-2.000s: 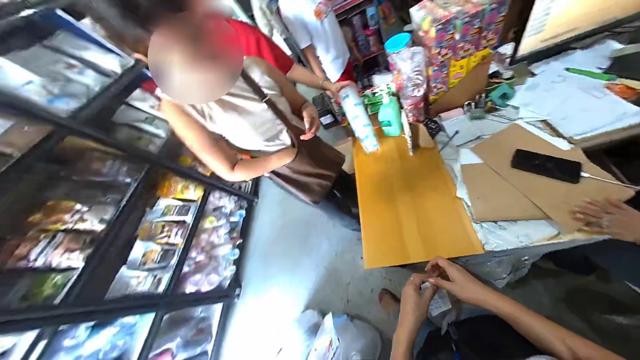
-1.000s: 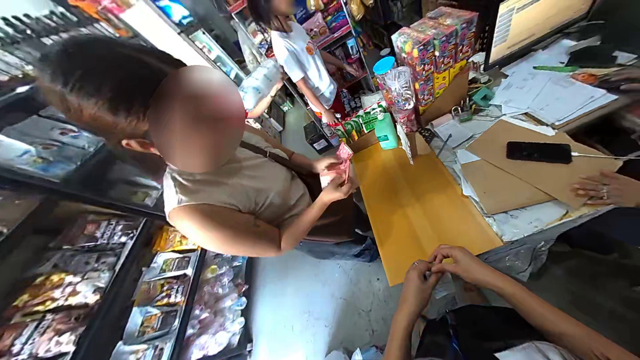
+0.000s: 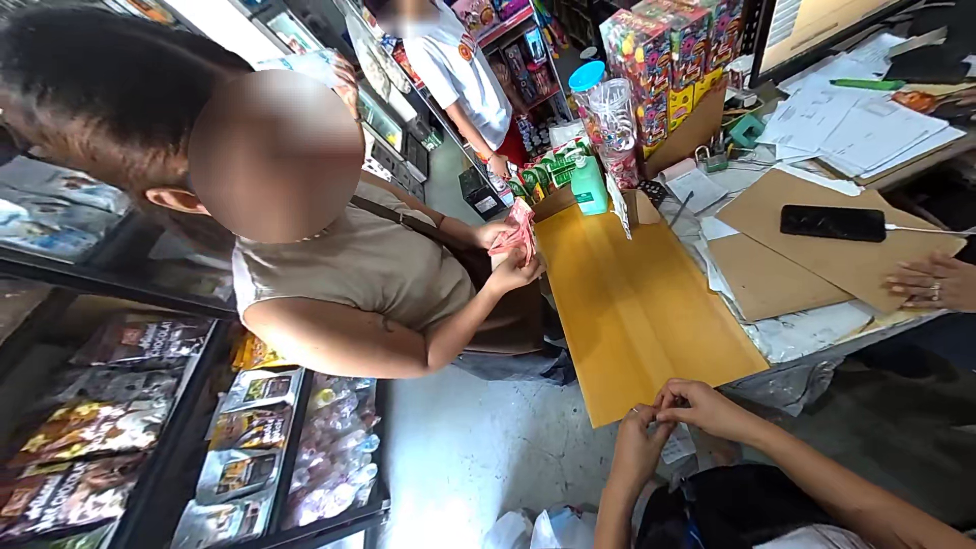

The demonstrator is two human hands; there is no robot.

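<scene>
My left hand (image 3: 640, 438) and my right hand (image 3: 690, 404) meet at the near edge of a yellow-brown covered counter (image 3: 640, 313), fingertips touching. Whether anything small is pinched between them cannot be made out. Below the fingers a small pale slip (image 3: 677, 446) shows partly. Across the counter's left side a person in a beige sleeveless top (image 3: 366, 267) holds pink-red folded paper or banknotes (image 3: 518, 232) in both hands. A green pump bottle (image 3: 588, 185) stands at the counter's far end, beside clear plastic jars (image 3: 614, 122), one stack with a blue lid.
At right lie cardboard sheets (image 3: 785, 282), a black phone (image 3: 833, 223) with a white cable, papers (image 3: 854, 126) and another person's hand (image 3: 926, 284). Shelves of packaged goods (image 3: 99, 427) line the left. White plastic bags (image 3: 541, 530) are on the floor. Another person in white (image 3: 465, 84) stands behind.
The person in beige has come nearer and now holds pink-red paper or notes; two seconds ago no such paper shows in their hands. My hands have stayed together near the counter edge.
</scene>
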